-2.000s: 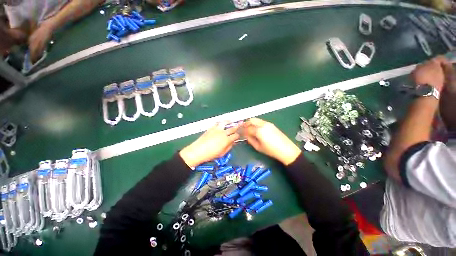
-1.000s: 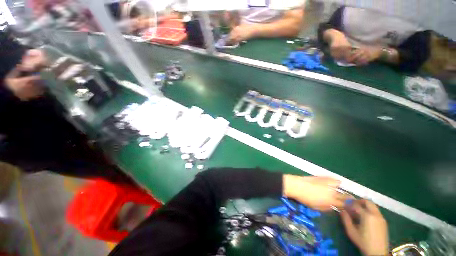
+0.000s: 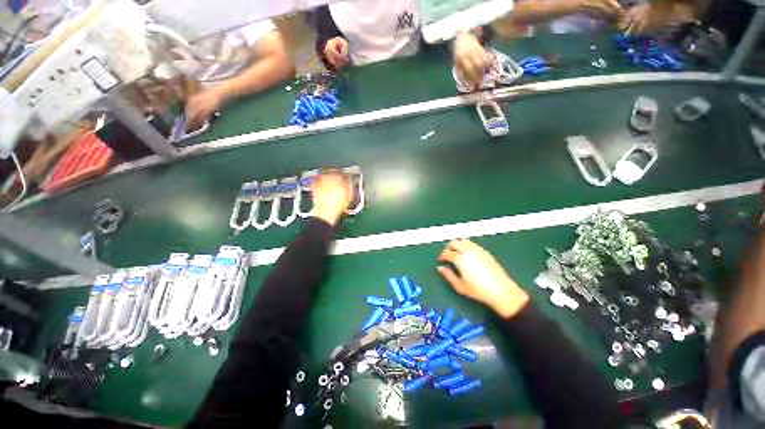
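My left hand (image 3: pixel 331 197) reaches over the middle belt and lies on the right part of a row of fitted housings (image 3: pixel 267 204), white loops with blue patches. It covers part of the loops there; whether its fingers grip one is hidden. My right hand (image 3: pixel 480 274) is above the green bench just below the pale rail, fingers curled and somewhat apart, with nothing visible in it. Blue battery cells (image 3: pixel 436 348) lie heaped between my forearms, with dark wired parts (image 3: pixel 369 339) at their left.
Stacked fitted housings (image 3: pixel 197 289) stand at left. Empty housings (image 3: pixel 589 161) lie on the belt at right. Green and white pieces (image 3: pixel 608 243) and small rings (image 3: pixel 642 323) are heaped at right, beside a neighbour's arm. A pale rail (image 3: pixel 503 224) divides bench and belt. People work opposite.
My hands, together a second ago, are now apart. The left has moved out to the housing row; the right is alone near the rail. The view has turned back to the right.
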